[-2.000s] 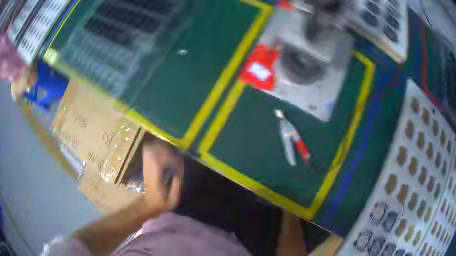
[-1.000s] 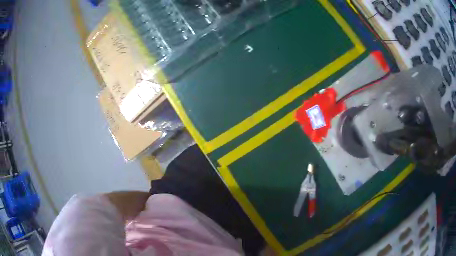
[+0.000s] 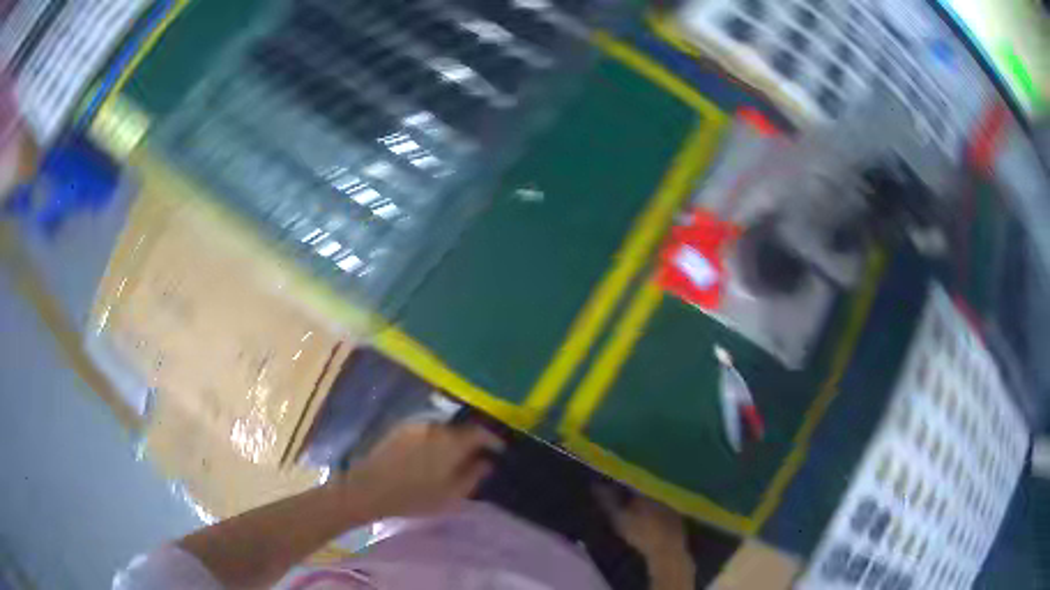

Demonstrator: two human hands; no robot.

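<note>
My left hand (image 3: 428, 463) is low in front of me, just below the bench's front edge, with fingers curled. It is blurred, and I cannot tell if it holds anything. My right hand (image 3: 647, 532) shows dimly below the same edge, in shadow, its fingers unclear. The red and pale nippers (image 3: 737, 401) lie on the green bench inside the yellow tape. The grey hand press (image 3: 823, 236) stands behind them, blurred, with a red tag (image 3: 697, 261) with a white square on its base.
A clear blister tray (image 3: 345, 190) with dark parts covers the bench's left side. A foam tray (image 3: 910, 461) lies at the right, another (image 3: 794, 58) behind the press. A brown carton (image 3: 219, 334) sits below the bench edge. At the far left are a blue stool (image 3: 71, 190) and part of a person.
The view has swung back towards the left. My left hand, out of sight one second ago, shows again below the bench edge, and my right hand also shows. The nippers still lie on the bench.
</note>
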